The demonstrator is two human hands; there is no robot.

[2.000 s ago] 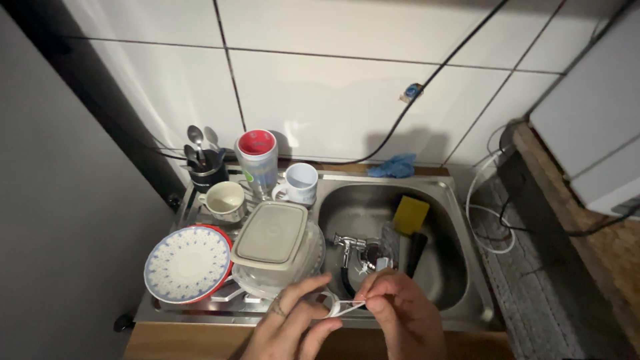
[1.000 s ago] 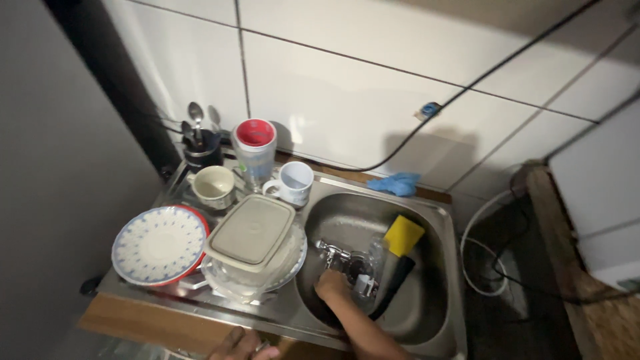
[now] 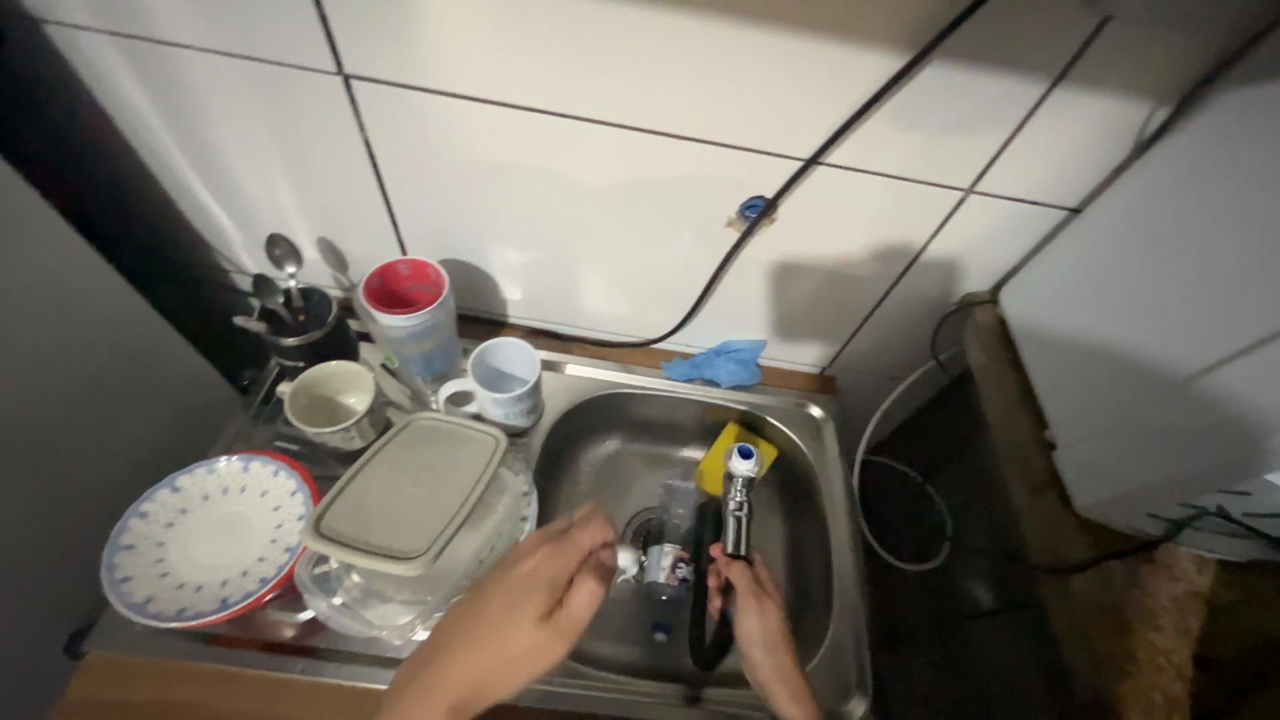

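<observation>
My right hand [image 3: 758, 615] grips a chrome tap fitting [image 3: 738, 510] above the sink. Its upper end is white with a blue inside, and a black hose or handle [image 3: 705, 610] curves beside it. To the left, my left hand [image 3: 545, 590] has thumb and fingers pinched together at a small white piece [image 3: 628, 562], perhaps tape; the hand is blurred. Beneath and between the hands, a clear plastic bottle [image 3: 668, 565] with a label lies in the steel sink [image 3: 600, 440]. Behind the fitting is a yellow sponge or cloth [image 3: 718, 455].
Left on the drainboard are a lidded plastic container [image 3: 410, 490], patterned plates [image 3: 210, 540], two mugs [image 3: 505, 380], a red-lined tumbler [image 3: 405, 290] and a cutlery holder [image 3: 310, 330]. A blue glove or cloth [image 3: 720, 364] lies behind the sink; a black cable [image 3: 720, 265] crosses the wall.
My right hand, down in the sink a second ago, now holds the chrome fitting up. My left hand has moved up and right from the front edge. Earlier, both hands were together at a white strip.
</observation>
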